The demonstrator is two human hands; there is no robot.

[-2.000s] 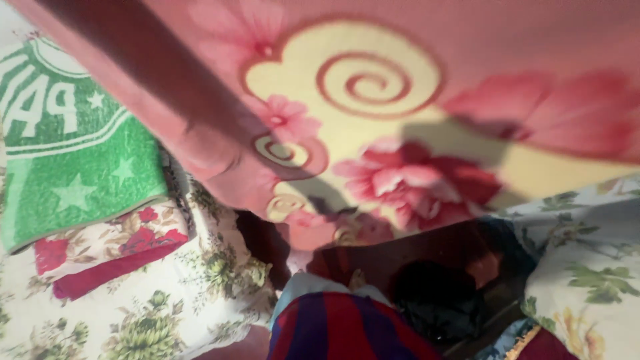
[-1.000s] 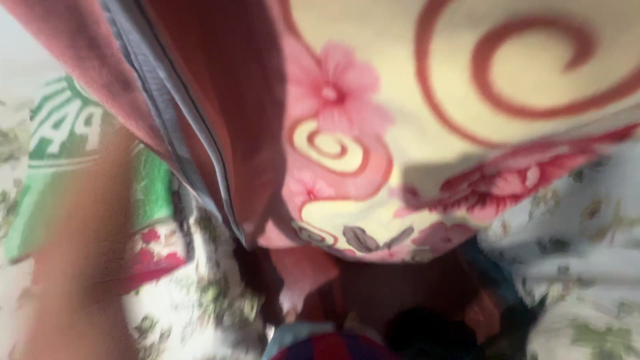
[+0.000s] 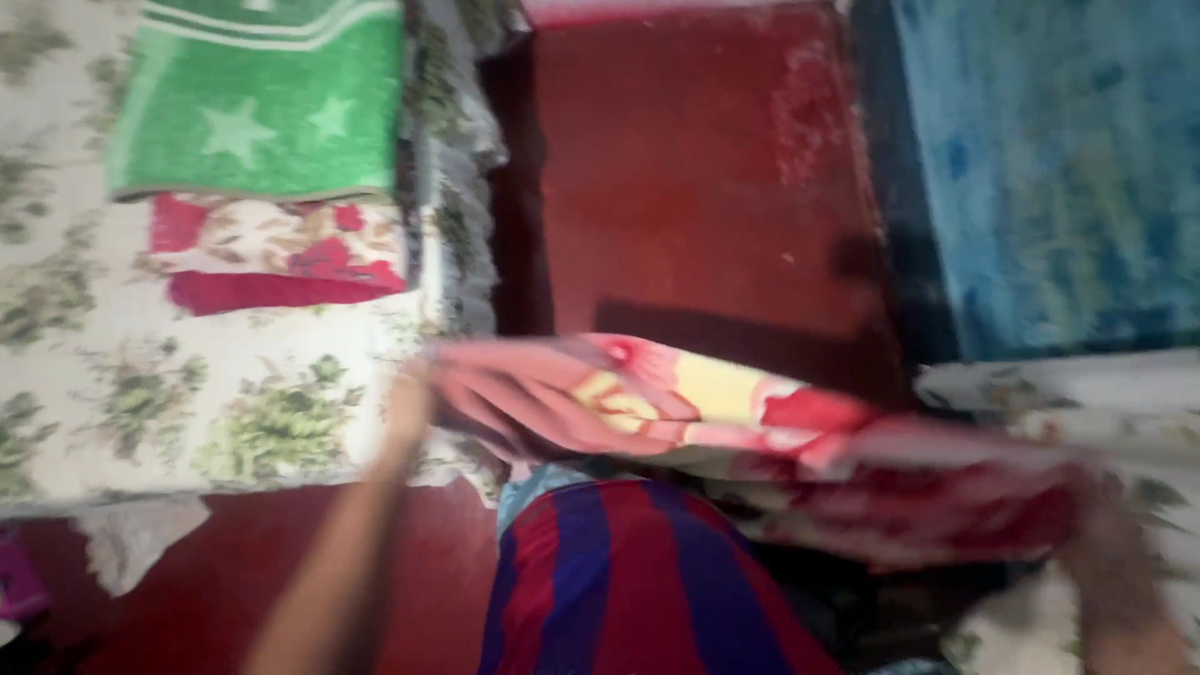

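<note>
A pink, yellow and red floral cloth, perhaps a towel or blanket, is stretched between my two hands in front of my striped top. At its left end my left hand grips the edge, blurred by motion. The right end is in my right hand, which is also blurred, so its fingers do not show singly. The cloth sags in loose folds and hangs above the red floor. To the left of it, a folded green towel with white stars lies over a folded red and white floral cloth.
A white, leaf-patterned cover spreads under the folded pile at left. Red floor runs between it and a blue, mottled surface at right. Another patterned white cloth lies at the right. A purple object is at the lower left edge.
The floral cloth hung large and close across the upper view; now it is lower and stretched sideways between my hands. Red floor and the blue surface have come into sight. The view has shifted.
</note>
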